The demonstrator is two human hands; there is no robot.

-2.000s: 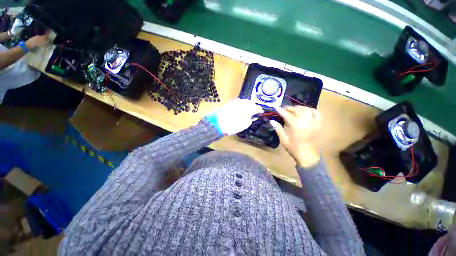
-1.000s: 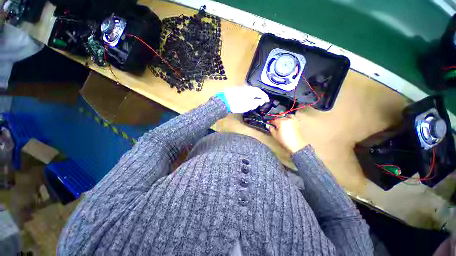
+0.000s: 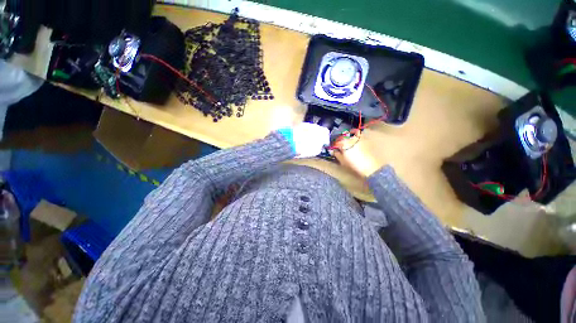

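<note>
The rear housing half (image 3: 399,104) lies open on the bench, a black tray with the silver square loudspeaker (image 3: 342,77) in its left part. The smaller front housing half (image 3: 323,116) lies against its near side. Red speaker wires (image 3: 383,107) loop from the tray to the smaller half. My left hand (image 3: 310,139), in a white glove with a blue cuff, is on the left near part of the smaller half. My bare right hand (image 3: 351,153) is at its right near end, fingers by the wires. The fingertips are small and blurred; both hands hold the smaller half.
A pile of small black parts (image 3: 225,69) lies to the left. Beyond it is another open speaker unit (image 3: 151,69) with red wires. A further unit (image 3: 489,158) stands at the right. The green conveyor (image 3: 404,25) runs behind a white edge. Blue crates and cardboard are on the floor at left.
The larger half was partly covered by my hands two seconds ago and now shows fully. My hands have moved nearer to me with the smaller half. The view has shifted too.
</note>
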